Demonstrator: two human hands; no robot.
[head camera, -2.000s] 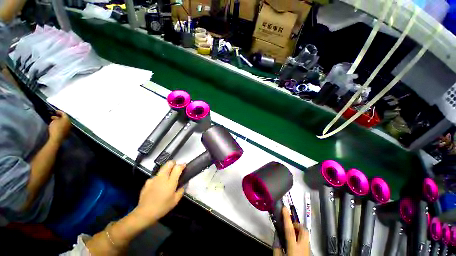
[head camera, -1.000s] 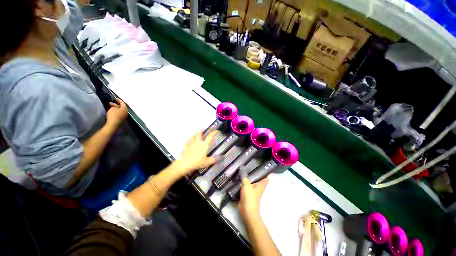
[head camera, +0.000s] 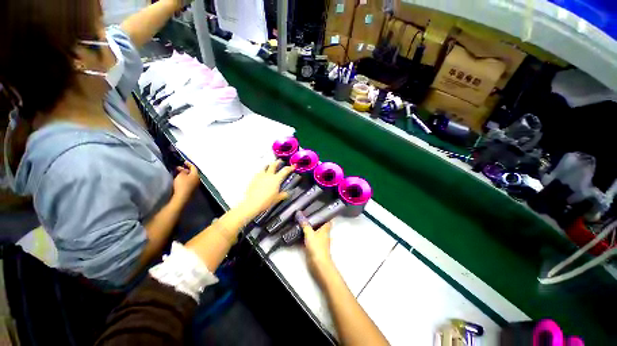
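Note:
Several grey hair dryers with magenta rings lie side by side on the white bench, handles towards me; the rightmost dryer has the nearest ring. My left hand is spread over the dryers at the left of the row, fingertips near the second ring, and covers part of their handles. My right hand is against the rightmost dryer's handle, thumb and finger apart, not closed round it. The lower handle ends show between my hands and the bench's front edge.
A masked person sits close at left, one hand near the bench edge. Wrapped items lie beyond a white sheet. A green belt runs behind the dryers. Blurred small tools and more magenta rings are at lower right. Cartons stand behind.
Two dryers held up, one in each hand, now lie beside the two on the bench. My hands let go, and since one second ago the row has shifted slightly left along the bench.

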